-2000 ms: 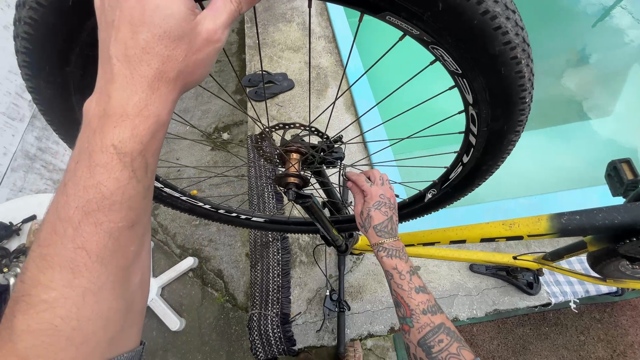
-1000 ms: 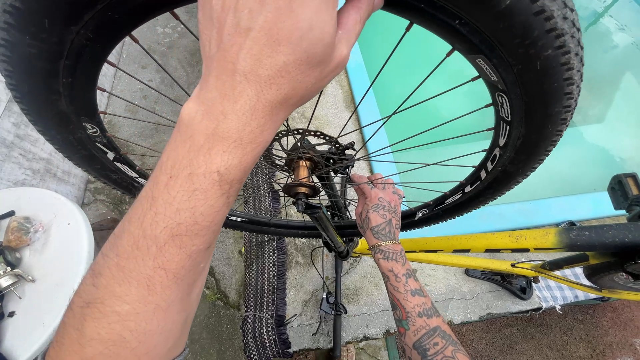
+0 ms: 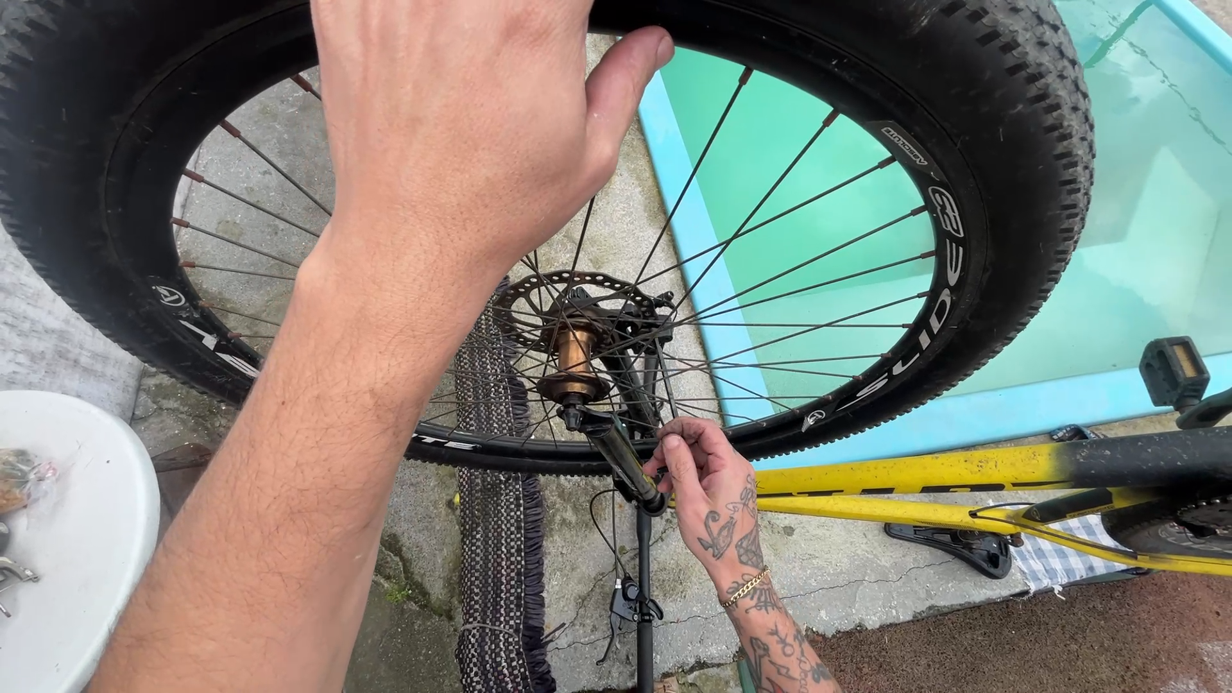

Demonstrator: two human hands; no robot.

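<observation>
A bicycle wheel with a knobby black tire (image 3: 1011,192) stands in the fork of an upside-down yellow and black bicycle (image 3: 895,472). My left hand (image 3: 452,115) lies at the wheel's upper part; its fingers are cut off by the frame edge, so its hold cannot be told. At the fork leg (image 3: 621,452), just below the gold-coloured hub (image 3: 576,351), my tattooed right hand (image 3: 703,462) has its thumb and fingers pinched together. Whether something small is between them cannot be seen. The brake disc (image 3: 520,308) sits on the hub's far side. A brake lever (image 3: 626,606) hangs at the handlebar below.
A white round stool or table (image 3: 87,520) holding metal parts and a plastic bag stands at the left. A woven rug (image 3: 496,577) lies on the concrete under the wheel. The pool's light-blue edge (image 3: 693,241) runs behind, and a pedal (image 3: 1174,371) sticks out at right.
My right hand has moved from among the spokes beside the hub down to the fork leg. The wheel's spokes and rim lettering have shifted. The view has moved closer.
</observation>
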